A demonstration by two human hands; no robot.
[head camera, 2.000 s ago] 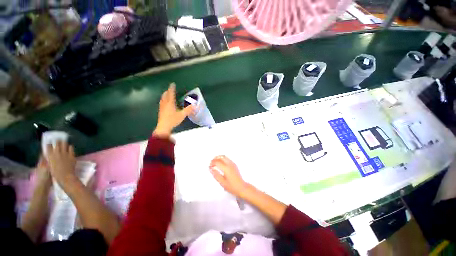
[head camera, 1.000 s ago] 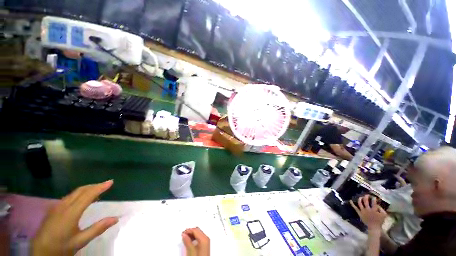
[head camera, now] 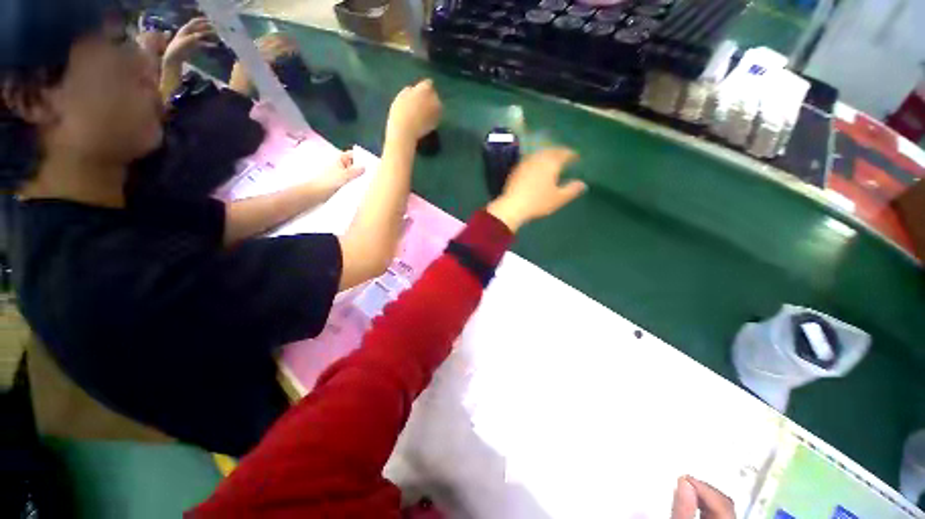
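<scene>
My left hand (head camera: 538,188) is open with its fingers apart over the green belt (head camera: 649,243), at the end of a red sleeve. A black cylindrical unit (head camera: 500,160) with a white label on its end stands on the belt just left of my left hand, without a visible bag. Whether my fingers touch it is unclear. My right hand (head camera: 703,500) is low in the picture over the white board (head camera: 578,395), cut off by the bottom edge. Only some fingers show, and what it may hold is hidden. A bagged black unit (head camera: 801,350) is on the belt at right.
A person in black (head camera: 172,274) is close at left, one hand over another dark unit (head camera: 428,142). Pink sheet (head camera: 330,350) with printed papers covers the bench there. Black trays (head camera: 548,51) stand beyond the belt. Part of another bagged unit (head camera: 915,466) shows at the right edge.
The view has swung left and down. My left hand is now farther out over the belt beside the bare black unit. My right hand remains low near the bottom edge.
</scene>
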